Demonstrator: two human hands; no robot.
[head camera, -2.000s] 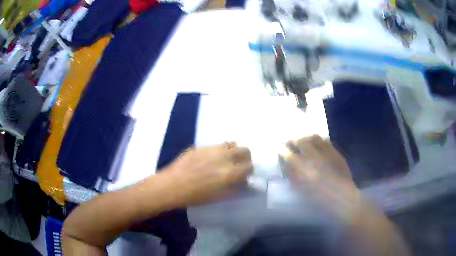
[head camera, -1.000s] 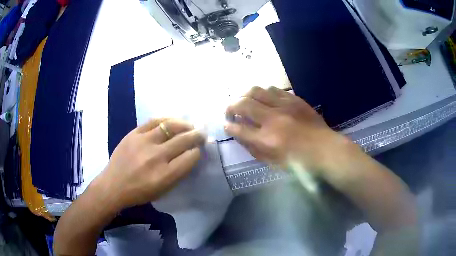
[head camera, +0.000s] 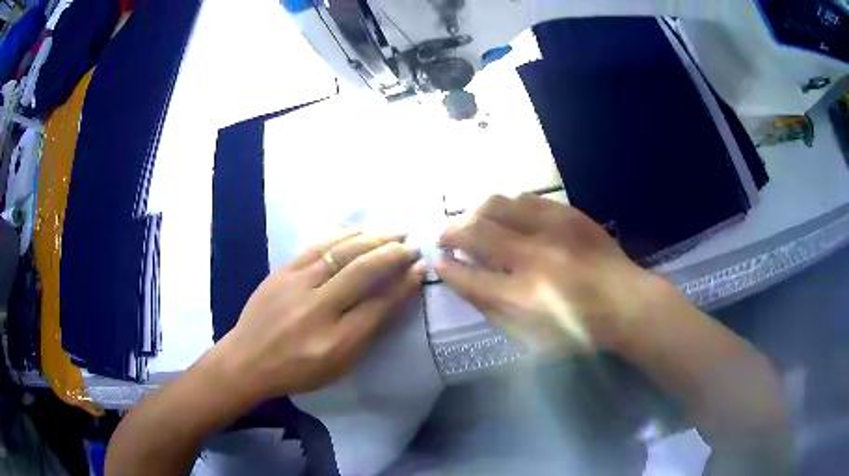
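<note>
A cut panel (head camera: 326, 177), pale side up with a navy strip along its left, lies on the white table below the machine head and hangs over the front edge. My left hand (head camera: 326, 311) lies on its lower part, fingertips pinching the cloth at the edge. My right hand (head camera: 540, 265) pinches the same edge from the right, fingertips close to the left ones. The presser foot and needle area (head camera: 456, 93) is above the hands, with the cloth edge below it. Glare hides the detail between the fingertips.
A left panel stack (head camera: 112, 223) in navy stands beside an orange-yellow plastic strip (head camera: 58, 251). A right panel stack (head camera: 642, 139) lies under the machine arm. A measuring tape (head camera: 484, 353) runs along the front table edge. The control panel (head camera: 810, 28) is at top right.
The whole view has shifted slightly, so stacks and machine sit a little lower and to the right. Both hands remain at the cloth edge, their fingertips now closer together.
</note>
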